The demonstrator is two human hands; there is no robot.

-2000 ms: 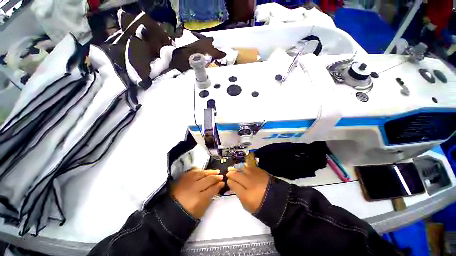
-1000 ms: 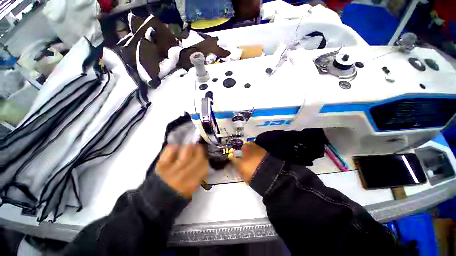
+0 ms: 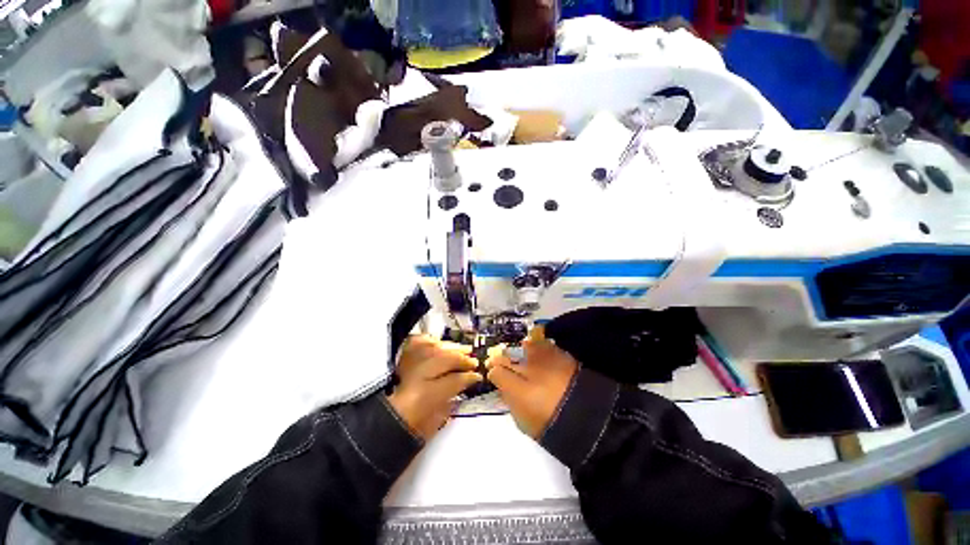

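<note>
My left hand [image 3: 431,385] and my right hand [image 3: 534,385] lie close together at the needle of the white sewing machine [image 3: 596,224]. The fingertips of both hands press on a small black piece [image 3: 481,383] just in front of the presser foot [image 3: 484,341]; much of it is hidden by the fingers. A white garment panel with a black edge [image 3: 408,319] shows behind and left of my left hand, partly covered by the hand and sleeve.
A bundle of white-grey panels [image 3: 160,287] lies left. Black cut pieces [image 3: 633,341] sit under the machine arm, beside pink and blue-green pens [image 3: 723,364]. A smartphone [image 3: 830,397] lies right. Brown-and-white fabric [image 3: 319,106] is heaped behind. A measuring strip [image 3: 484,529] runs along the front edge.
My left hand has moved right and toward the front, from the bunched panel to beside my right hand. The panel lies flatter, with less of it showing left of the needle.
</note>
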